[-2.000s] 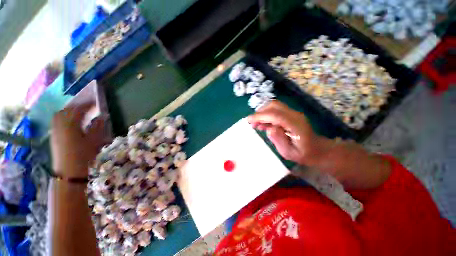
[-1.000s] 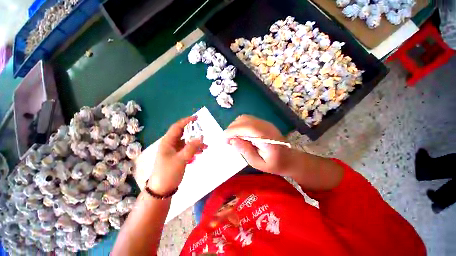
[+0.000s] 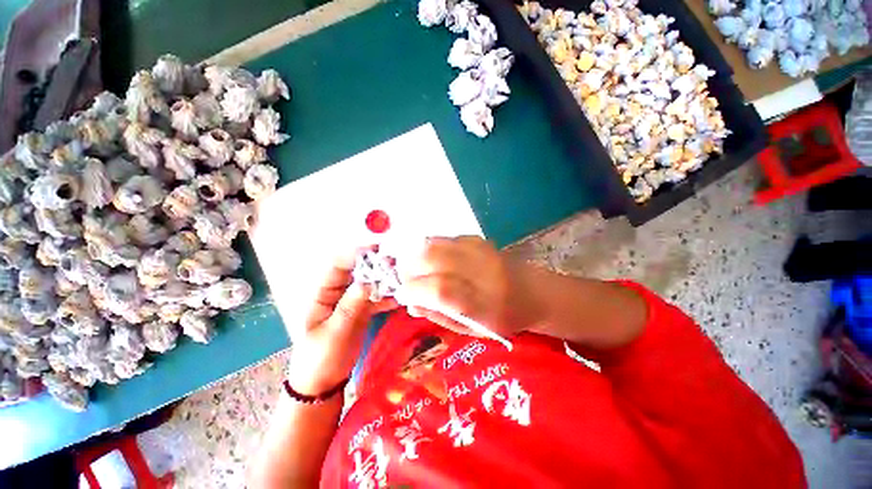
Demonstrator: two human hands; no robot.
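Note:
My left hand (image 3: 335,310) holds a whitish ruffled ornament piece (image 3: 376,273) between thumb and fingers, low in front of my body, just below the red spot (image 3: 378,222) on the white sheet (image 3: 335,196). My right hand (image 3: 464,282) is close against the piece and holds a thin pale stick (image 3: 468,325) that slants down to the right. The stick's tip is hidden by my fingers. A large pile of grey ruffled ornaments (image 3: 143,220) lies left of the sheet.
A small cluster of whitish ornaments (image 3: 468,81) lies beyond the sheet. The black tray (image 3: 641,208) to its right holds white and yellow-orange pieces. Bluish-white pieces (image 3: 789,29) lie at the far right. A red stool (image 3: 813,158), a brownish-mauve bin (image 3: 29,48) and dark shoes also show.
The view has shifted, so the piles appear elsewhere in the picture. My hands have come together at the ornament piece, lower toward my body, and the red spot is now uncovered.

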